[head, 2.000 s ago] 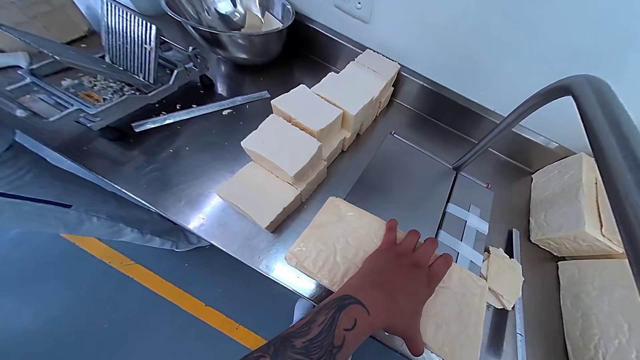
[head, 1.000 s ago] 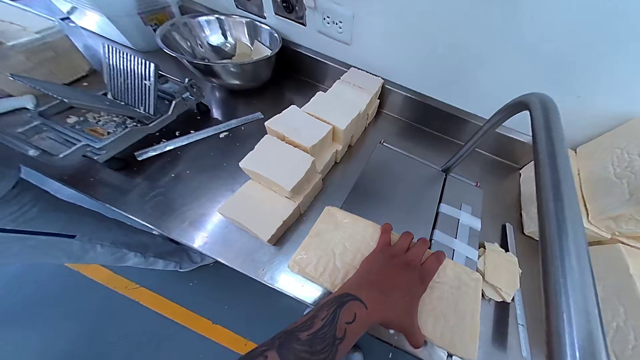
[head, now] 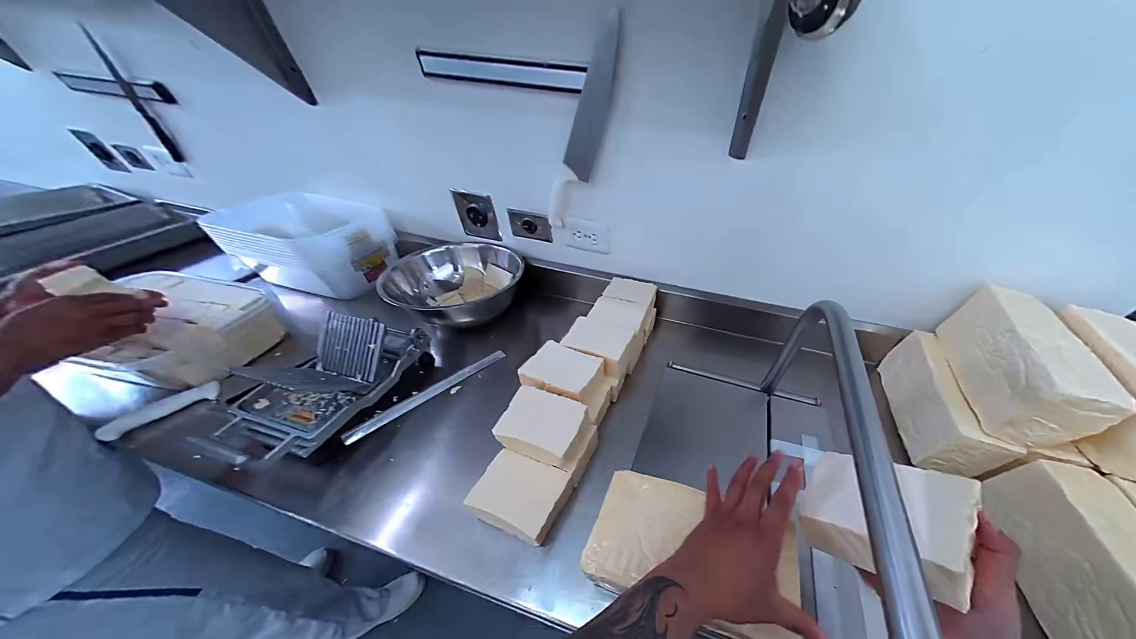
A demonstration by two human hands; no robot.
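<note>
My left hand (head: 745, 541), fingers spread, rests over a large cheese block (head: 652, 524) on the steel cutting board (head: 701, 426) of a cheese cutter. On the right, my right hand (head: 985, 568) grips a smaller cut cheese block (head: 914, 515), partly hidden behind the cutter's curved metal handle (head: 861, 435). White tape strips cross the cutter beside it. A double-stacked row of cut cheese blocks (head: 541, 426) runs back along the steel counter, left of the cutter.
Big cheese blocks (head: 1029, 364) are piled at right. A steel bowl (head: 453, 284), a metal slicer (head: 328, 390), a flat metal bar (head: 422, 398) and a white-handled knife (head: 155, 413) lie leftward. A co-worker's hands (head: 80, 311) hold cheese over a plastic tub (head: 213, 328). A knife (head: 590, 106) hangs on the wall.
My right hand has come into view with a cut cheese block in it. My left hand has stayed at the large block. The view has swung up and left, showing the co-worker.
</note>
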